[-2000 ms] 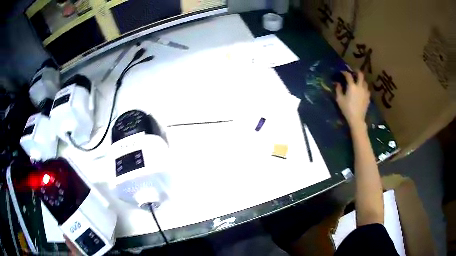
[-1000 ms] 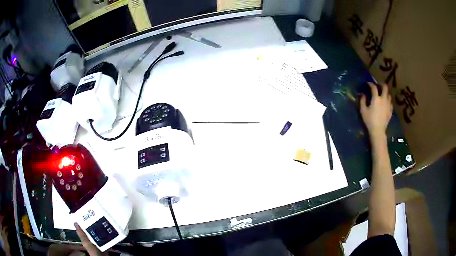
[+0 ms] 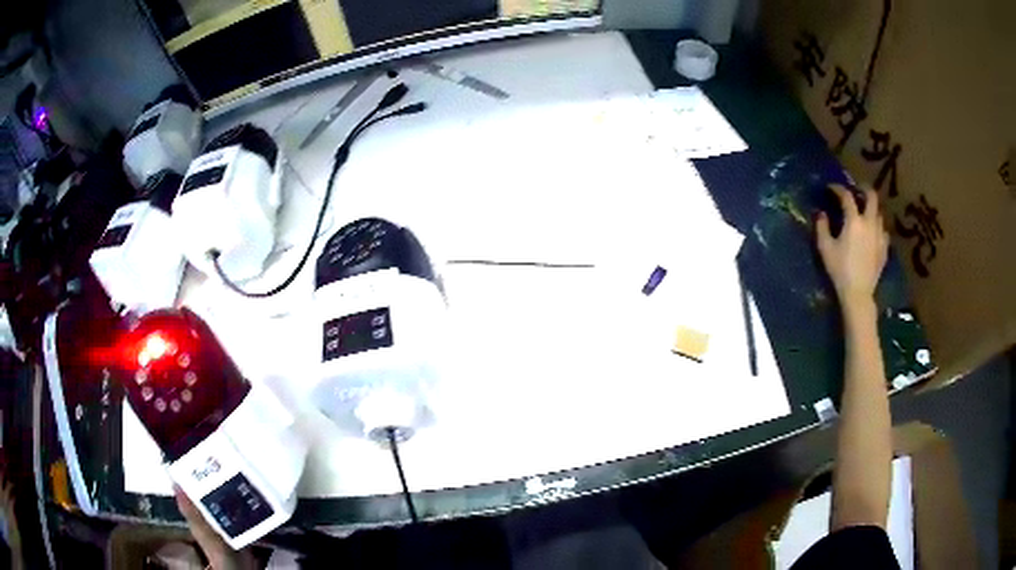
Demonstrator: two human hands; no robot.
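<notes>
A white PTZ security camera [image 3: 240, 468] with a black ball head glowing red stands tilted at the bench's lower left. My left hand [image 3: 204, 532] is at its base, mostly hidden under and behind the housing. A second PTZ camera [image 3: 379, 334] lies beside it on the white sheet, a black cable running from its end over the bench edge. My right hand [image 3: 856, 247] rests at the bench's far right over a small dark object, perhaps a computer mouse [image 3: 830, 212], mostly covered by the fingers.
Several more cameras [image 3: 226, 206] stand at the left, one with a pigtail cable [image 3: 331, 184]. A thin dark rod [image 3: 520, 264], purple piece [image 3: 654, 279], yellow square [image 3: 691, 343] and dark pen-like rod [image 3: 749, 317] lie mid-bench and right. A monitor [image 3: 368, 50] is behind; a carton [image 3: 947, 134] is right.
The view has shifted, so the bench items sit further right in the picture. The red-lit ball head shows its LED ring more fully than at first. My right hand stays over the dark object.
</notes>
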